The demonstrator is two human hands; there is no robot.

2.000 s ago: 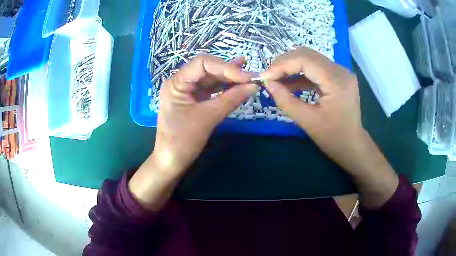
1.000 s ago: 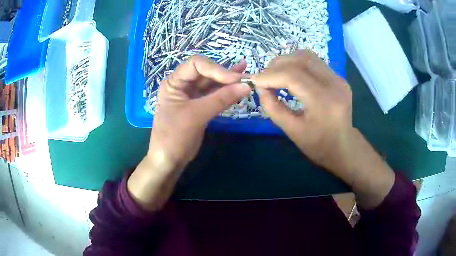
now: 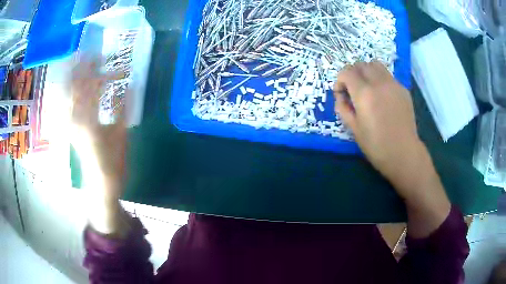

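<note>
The blue parts tray (image 3: 266,140) lies in front of me. Thin metal pins (image 3: 238,33) are heaped in its far left part, and small white plastic caps (image 3: 277,113) lie along its near and right sides. My left hand (image 3: 100,105) is blurred and overexposed over the left edge of the clear plastic box (image 3: 143,61), which holds slim metal pieces. Whether it holds anything cannot be told. My right hand (image 3: 377,105) is over the tray's right part, fingers curled down near the caps; its fingertips are partly hidden, so its grip cannot be told.
A folded white sheet (image 3: 445,83) lies right of the tray. Stacked clear boxes (image 3: 494,138) stand at the far right, with crinkled clear plastic (image 3: 455,14) at the upper right. A plain blue tray (image 3: 55,36) is at upper left, above orange items (image 3: 21,94).
My hands have parted from the small piece they held together. My left hand has moved left to the clear box, my right hand slightly right over the caps. The view has shifted.
</note>
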